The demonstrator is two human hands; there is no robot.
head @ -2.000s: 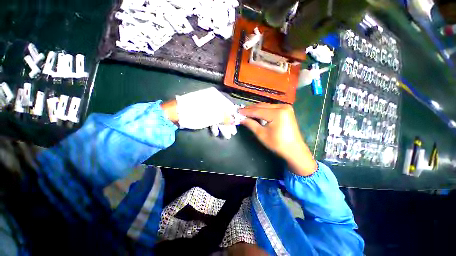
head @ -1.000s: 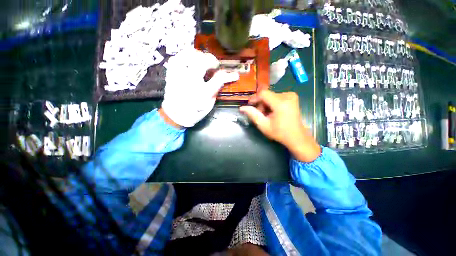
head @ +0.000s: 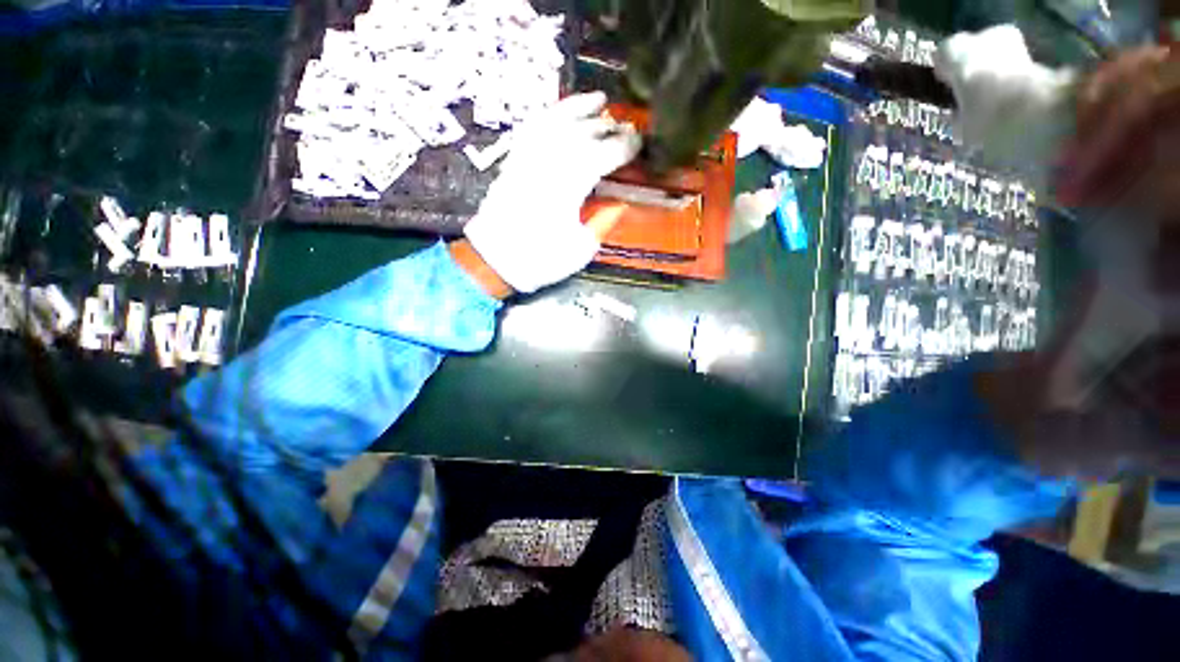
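My left hand (head: pixel 544 194), in a white glove, lies over the left part of the orange press fixture (head: pixel 716 233); its fingertips are partly hidden under the dark green press head (head: pixel 692 78), so I cannot tell if it holds anything. A pale rectangular slot or part shows in the middle of the fixture. My right hand (head: pixel 1119 310) seems to be the large, blurred shape close to the camera at the right edge; its fingers and any content are unclear. A small white piece (head: pixel 606 307) lies on the green bench in front of the fixture.
A heap of white housings (head: pixel 388 97) fills the black bin at upper left. Partly filled tray at left (head: pixel 162 291). Filled blister tray at right (head: pixel 938 246). Blue item (head: pixel 791 213), translucent bottle (head: pixel 751 213) and white wipe (head: pixel 783 136) beside the fixture. Another white-gloved hand (head: pixel 1009 91) shows at upper right.
My right hand has left the fixture's front edge and moved right, up close to the camera. My left hand stays at the fixture. A white-gloved hand has appeared at upper right.
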